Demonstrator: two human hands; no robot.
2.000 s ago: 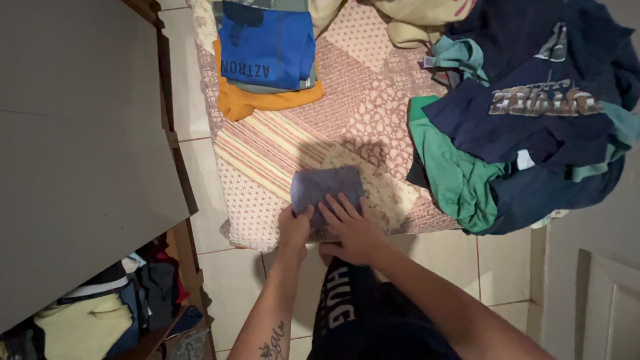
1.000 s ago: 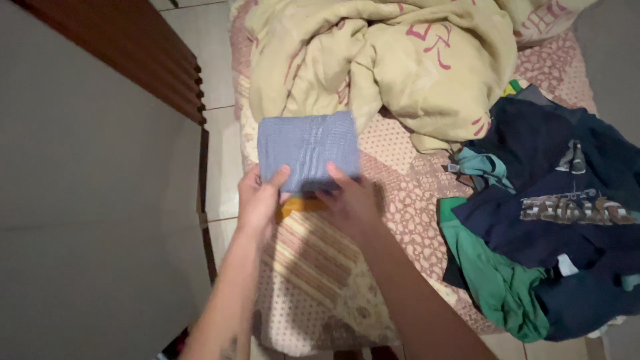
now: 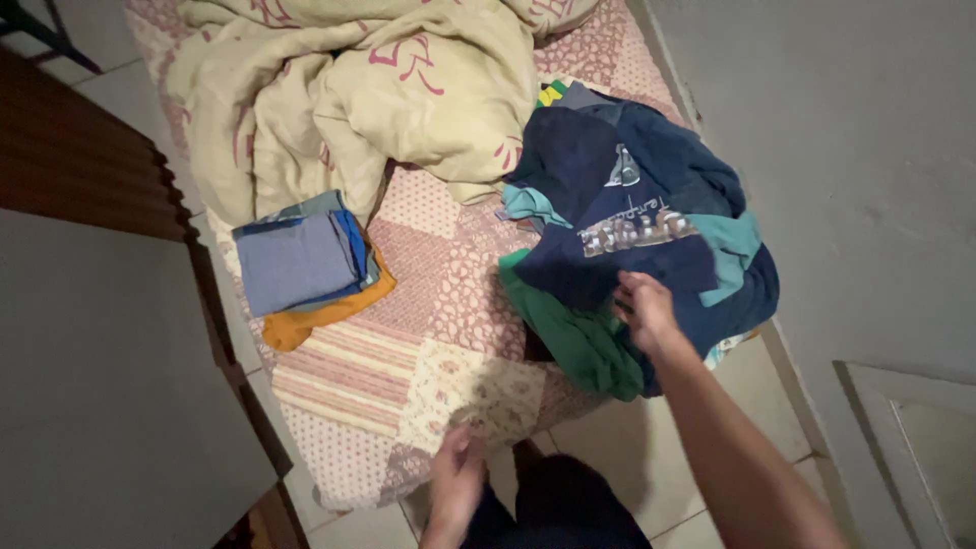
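Observation:
My right hand (image 3: 644, 309) reaches over the heap of loose clothes, its fingers at the lower edge of a navy printed T-shirt (image 3: 587, 259); whether they touch the cloth I cannot tell. A green garment (image 3: 579, 347) lies below that shirt, and a teal one (image 3: 728, 248) is at its right. Low in the view, my left hand (image 3: 457, 461) is over the bed's near edge, holding nothing, its fingers loosely bent. On the left side of the bed, a folded blue-grey garment (image 3: 297, 263) tops a stack with blue and orange folded clothes (image 3: 335, 313) under it.
A crumpled cream blanket (image 3: 427, 91) with pinkish markings covers the far part of the bed. The patchwork bedspread (image 3: 343, 377) shows between stack and heap. A grey cabinet panel (image 3: 99, 366) stands at the left, a grey wall (image 3: 846, 168) at the right.
The blue-grey folded garment, held in both hands a second ago, now rests on the stack, let go. My right hand has moved right to the heap; my left has drawn back toward my body.

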